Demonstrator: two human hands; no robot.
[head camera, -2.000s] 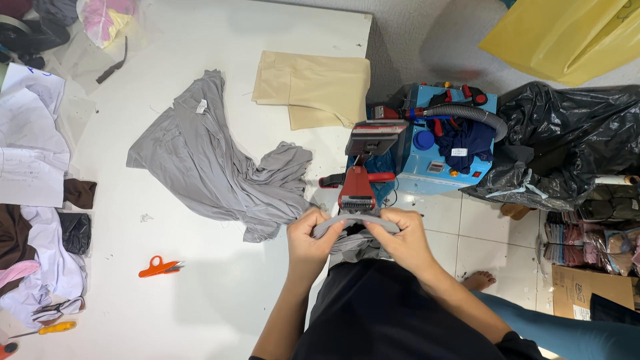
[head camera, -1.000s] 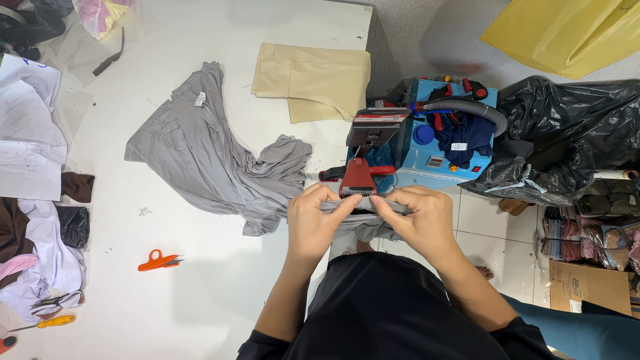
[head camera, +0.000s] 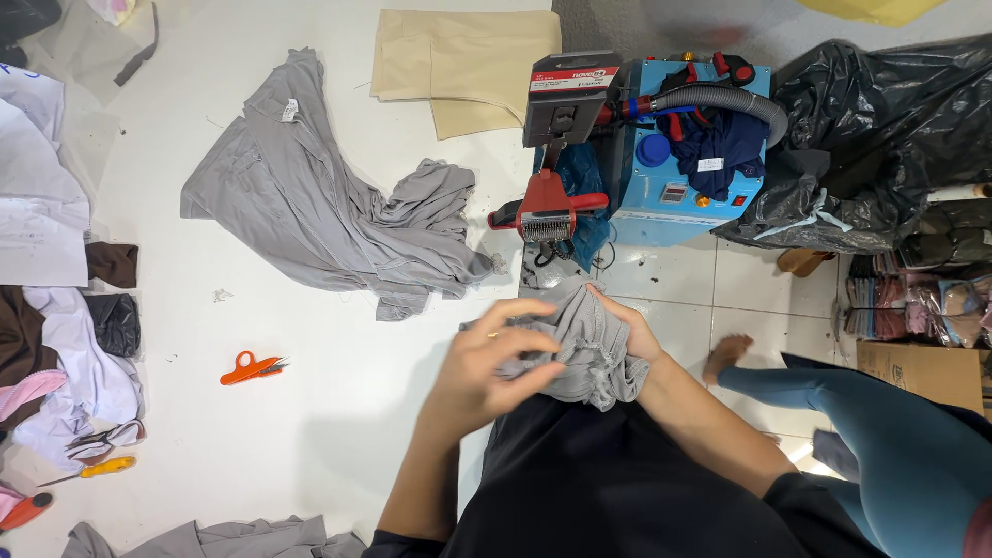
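A bunched grey garment (head camera: 597, 349) is held in my right hand (head camera: 639, 333) at the table's edge, its seams showing. My left hand (head camera: 496, 364), a ring on one finger, has its fingers spread at the garment's left side; whether they touch the cloth is hard to tell. Just beyond both hands stands a red thread trimmer head (head camera: 549, 203) with a comb-like metal edge, apart from the cloth. Another grey garment (head camera: 310, 186) with a white tag lies crumpled on the white table. Orange thread snips (head camera: 252, 368) lie left of my left hand.
Folded beige fabric (head camera: 465, 58) lies at the table's far edge. A blue machine (head camera: 659, 217) with a grey hose (head camera: 717, 97) stands beyond right, by black plastic bags (head camera: 852, 155). At right a person's leg (head camera: 821, 395) is on the tiled floor. White cloth (head camera: 70, 349) and a yellow-handled tool (head camera: 107, 466) lie left.
Earlier both my hands held grey cloth against the red trimmer head. The cloth is now nearer my body, away from the trimmer, and my left fingers have spread. The person's leg at right shows more.
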